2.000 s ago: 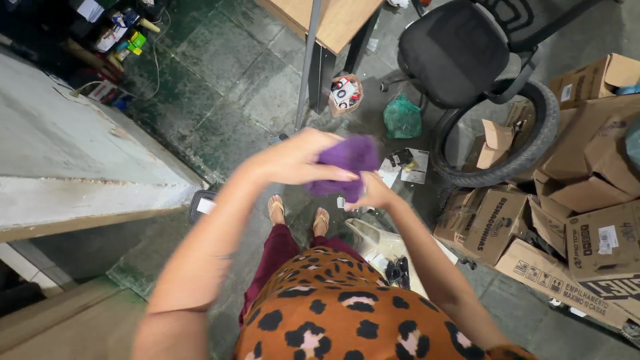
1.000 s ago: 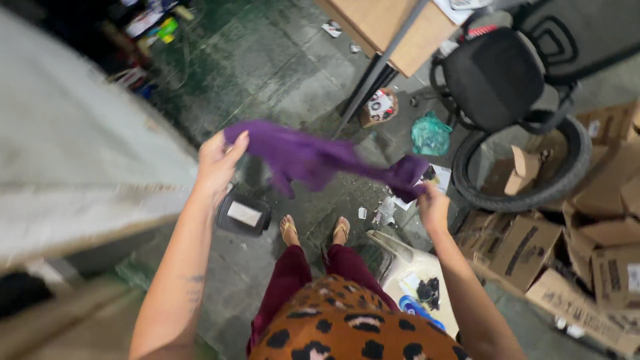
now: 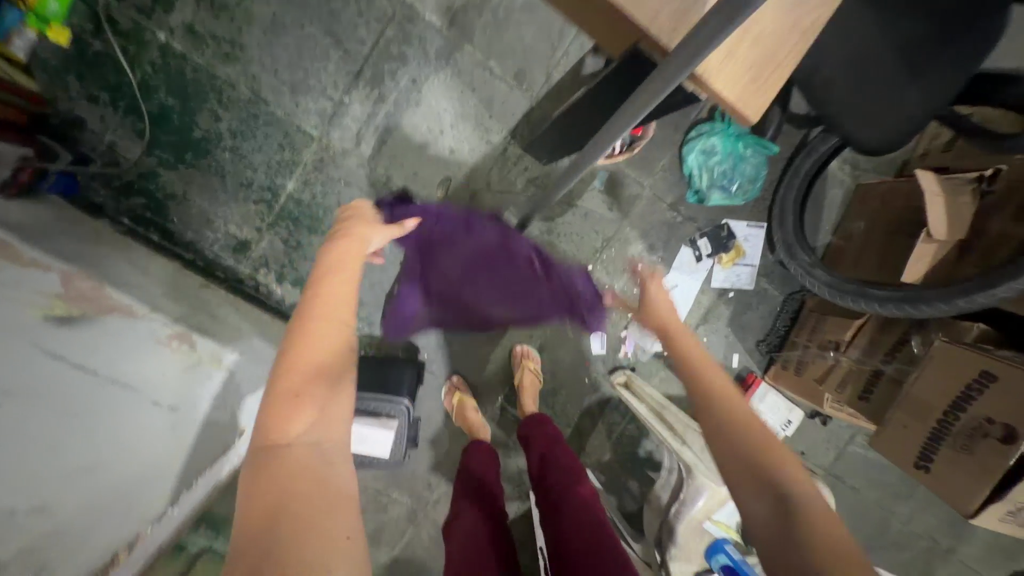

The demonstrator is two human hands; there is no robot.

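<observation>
A purple cloth (image 3: 488, 272), blurred by motion, is spread in the air above my feet. My left hand (image 3: 368, 232) grips its upper left corner between thumb and fingers. At the cloth's right end, my right hand (image 3: 644, 300) has its fingers apart; its fingertips are very near or touching the edge, and blur hides which. The floor and my sandals lie below the cloth.
A black case (image 3: 388, 400) stands on the floor near my feet, beside a pale wall (image 3: 96, 360). A white plastic chair (image 3: 680, 480) is at lower right. Right of centre are papers (image 3: 740, 256), a green plastic bag (image 3: 726, 160), a tire (image 3: 788, 232), cardboard boxes (image 3: 952, 424) and a wooden table (image 3: 768, 64).
The cloth was bunched between both hands, then stretched narrow between them. Now it is spread wider, and my right hand has opened at its end.
</observation>
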